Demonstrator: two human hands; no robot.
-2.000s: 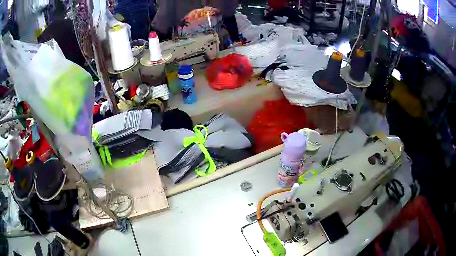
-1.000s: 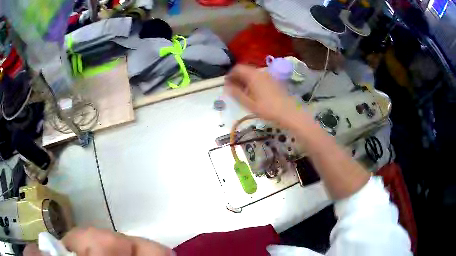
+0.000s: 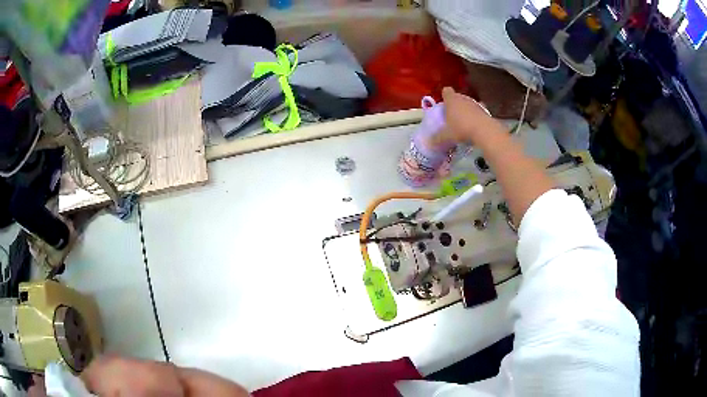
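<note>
The lilac patterned flask (image 3: 419, 158) stands on the white table behind the sewing machine, tilted a little in view. My right hand (image 3: 462, 120) is shut around its lid and upper part; the loop of the lid shows beside my fingers. My left hand (image 3: 136, 378) is at the lower left, partly cut off by the bottom edge, with a small white thing (image 3: 65, 380) at its fingers, perhaps a tissue.
The sewing machine (image 3: 496, 225) lies on the right, with an orange tube, lime tag (image 3: 380, 293) and small black rectangle (image 3: 479, 285). Tied grey bundles (image 3: 232, 85) lie behind the table. A yellowish machine (image 3: 66, 326) is at left. Dark thread cones (image 3: 533, 39) stand at upper right.
My right hand has moved from above the machine onto the flask's top and closed on it. Both hands have come into view since the earliest frame, and the view has tilted down.
</note>
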